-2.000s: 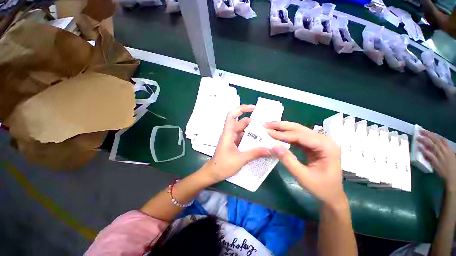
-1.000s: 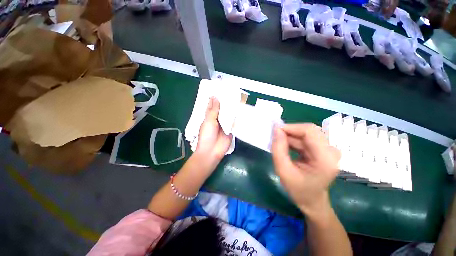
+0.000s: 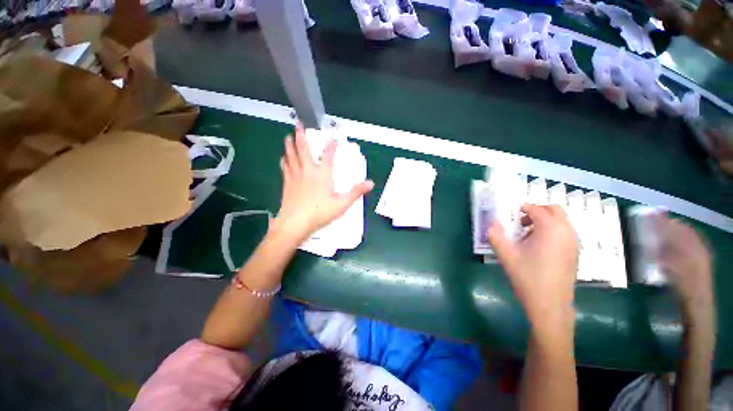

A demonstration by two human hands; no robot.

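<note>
My left hand lies with fingers spread on a stack of flat white cards beside the grey post; it hides part of the stack. A low pile of small white leaflets or cards lies to its right, untouched. My right hand is at the left end of the row of white cartons, with thumb and fingers around a white piece, blurred, likely a card or carton. A carton with a purplish panel stands beside it.
Crumpled kraft paper and white strapping loops lie at left. The grey post rises from the white metal edge. Bagged products line the far belt. Another person's blurred hand holds a white carton at right.
My left hand has let go of the cards it held and lies flatter on the stack. My right hand has moved right to the carton row. Another person's hand has come in at right.
</note>
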